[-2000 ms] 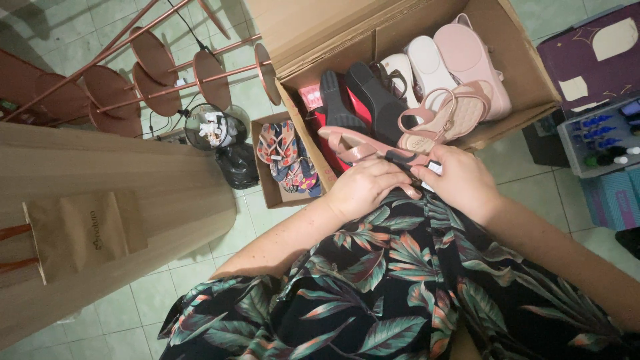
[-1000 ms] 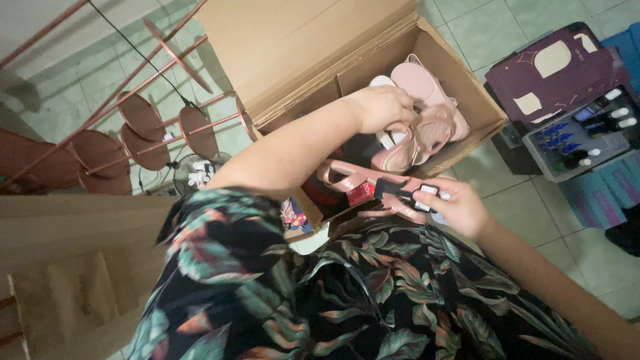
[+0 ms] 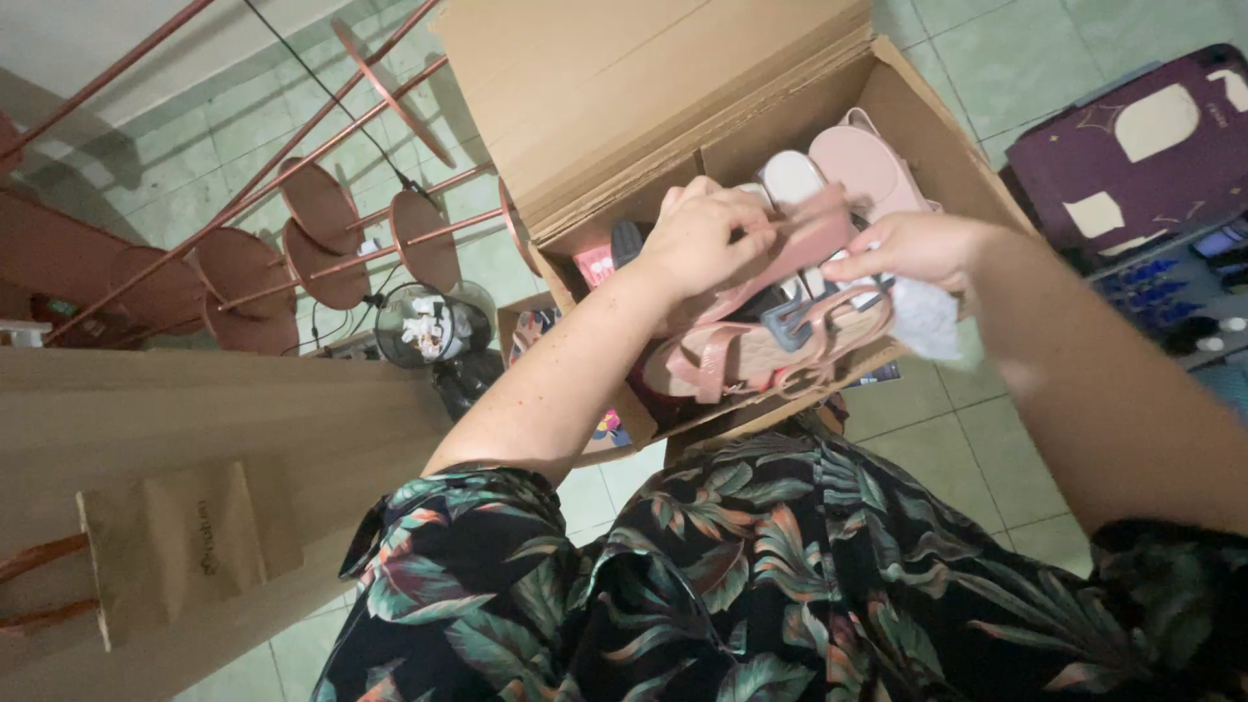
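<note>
My left hand [image 3: 707, 239] is over the open cardboard box [image 3: 960, 127], its fingers bent against a blurred pink sandal [image 3: 799, 244]. At the box's right side, my right hand [image 3: 916, 253] has its fingers together at small white and dark pieces and a crumpled white wad [image 3: 924, 317]; its exact hold is blurred. Below both hands lies a pink strappy sandal [image 3: 721, 361] with a grey-blue buckle-like piece [image 3: 788, 322] over it. Farther back in the box are a pale pink sole [image 3: 858, 166] and a white sole [image 3: 793, 180].
A smaller box with patterned footwear [image 3: 614, 429] stands left of the large box. Beyond it are a wire wastebasket [image 3: 424, 327] and a copper-coloured rack with round plates [image 3: 424, 239]. At right sits a purple case [image 3: 1131, 146] beside a tray of bottles [image 3: 1150, 292]. A paper bag [image 3: 195, 546] is at lower left.
My left hand has moved from the pink sandals at the box's right part to the middle. A pink strappy sandal now lies along the near side of the box. The view has shifted.
</note>
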